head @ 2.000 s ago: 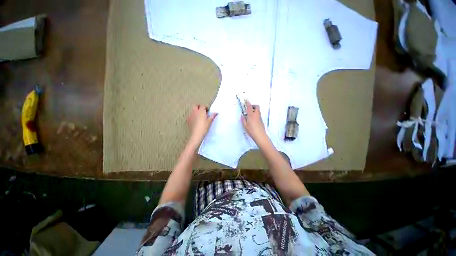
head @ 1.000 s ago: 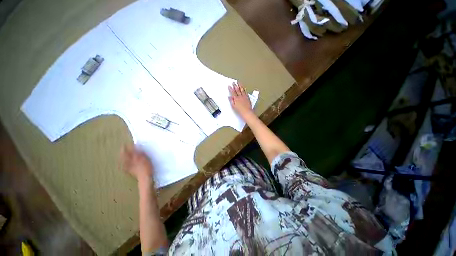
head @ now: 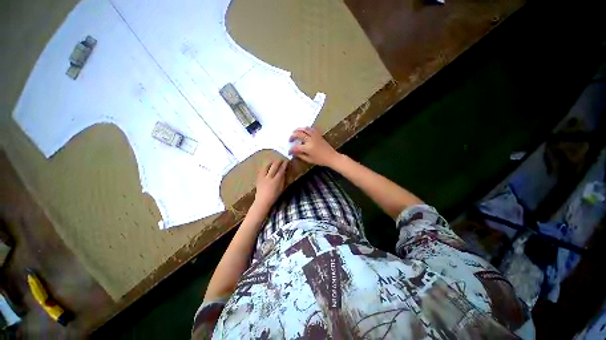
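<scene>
The white paper bodice pattern (head: 193, 86) lies on the khaki fabric lay (head: 86, 212), with its neck curve near the table edge. Three weights show on the paper: one at the upper left (head: 81, 58), one left of the centre line (head: 174, 137) and one right of it (head: 239, 107). My left hand (head: 271, 180) is at the fabric's front edge beside the neck curve. My right hand (head: 311, 146) is at the paper's corner, fingers bent. Whether either hand pinches paper or fabric is too small to tell.
The reddish-brown table (head: 425, 40) ends in a diagonal front edge. A yellow-handled cutter (head: 45, 295) lies on the table at the lower left. Green floor (head: 425, 143) and piled plastic and scraps (head: 525, 265) are on the right.
The view has turned. My left hand has moved from the paper's left side to the front edge by the neck curve. My right hand, flat a second ago, is now bent at the paper's corner.
</scene>
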